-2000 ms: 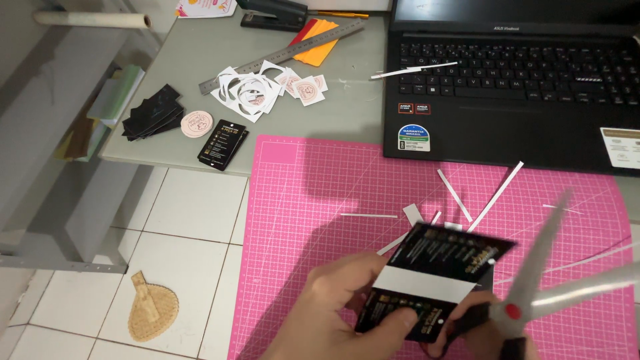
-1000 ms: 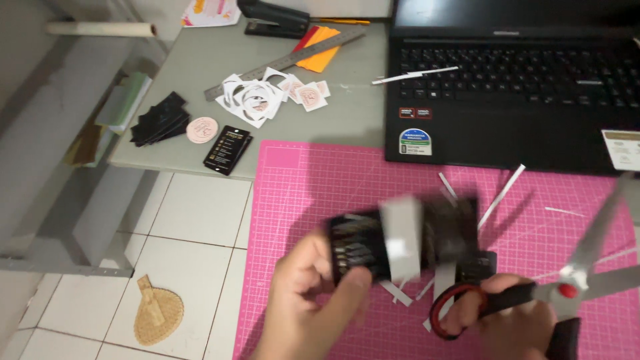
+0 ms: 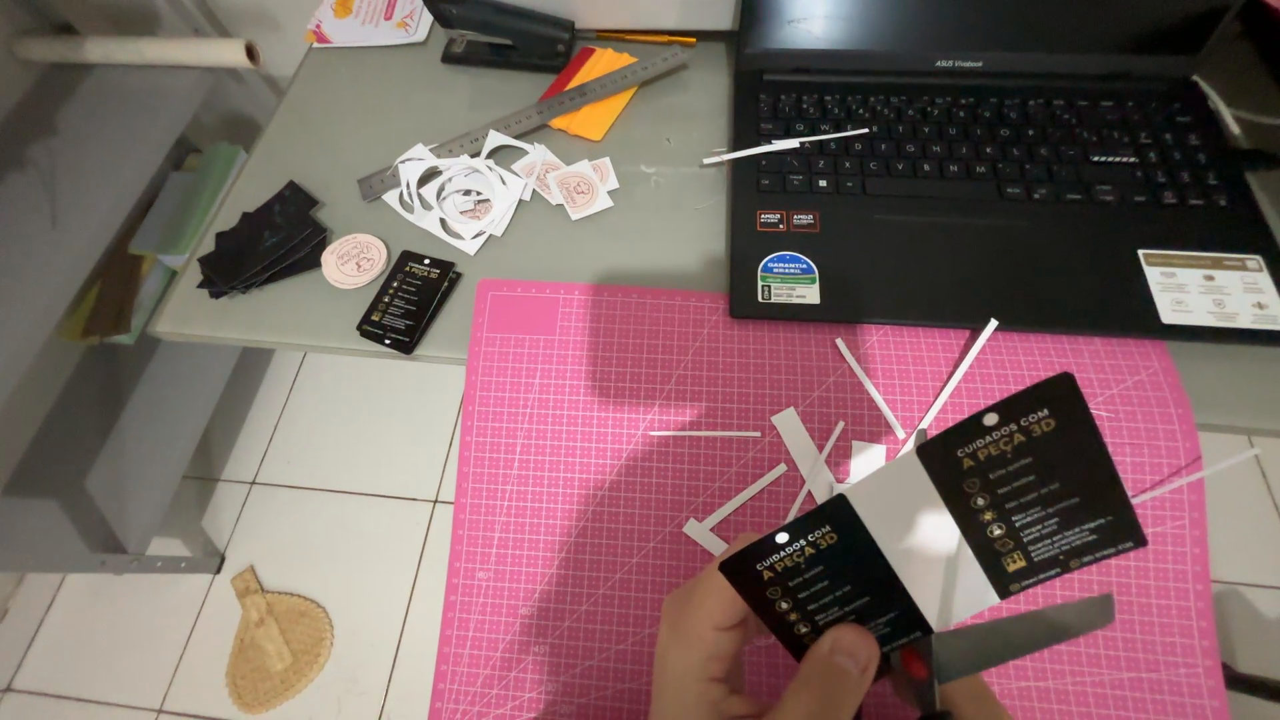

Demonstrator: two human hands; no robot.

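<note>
My left hand (image 3: 760,640) grips a printed sheet with two black cards (image 3: 1030,490) joined by a white strip (image 3: 915,530), its thumb over the lower left card. Low in the view, my right hand (image 3: 965,697) is mostly hidden behind the sheet and the scissors (image 3: 1020,635). The scissors' visible blade points right, along the sheet's lower edge near the white strip; whether the blades are parted I cannot tell. White paper offcuts (image 3: 800,450) lie on the pink cutting mat (image 3: 560,400) beyond the sheet.
An open ASUS laptop (image 3: 960,260) stands behind the mat, paper slivers (image 3: 785,147) on its keyboard. To the left lie a steel ruler (image 3: 530,120), cut-out sticker scraps (image 3: 455,200), a round sticker (image 3: 354,260), cut black cards (image 3: 408,300), dark cards (image 3: 265,245) and a black stapler (image 3: 505,35).
The sheet has turned and moved right, its two cards now side by side. The scissors, held off to the right with blades parted before, are now against the sheet's lower edge.
</note>
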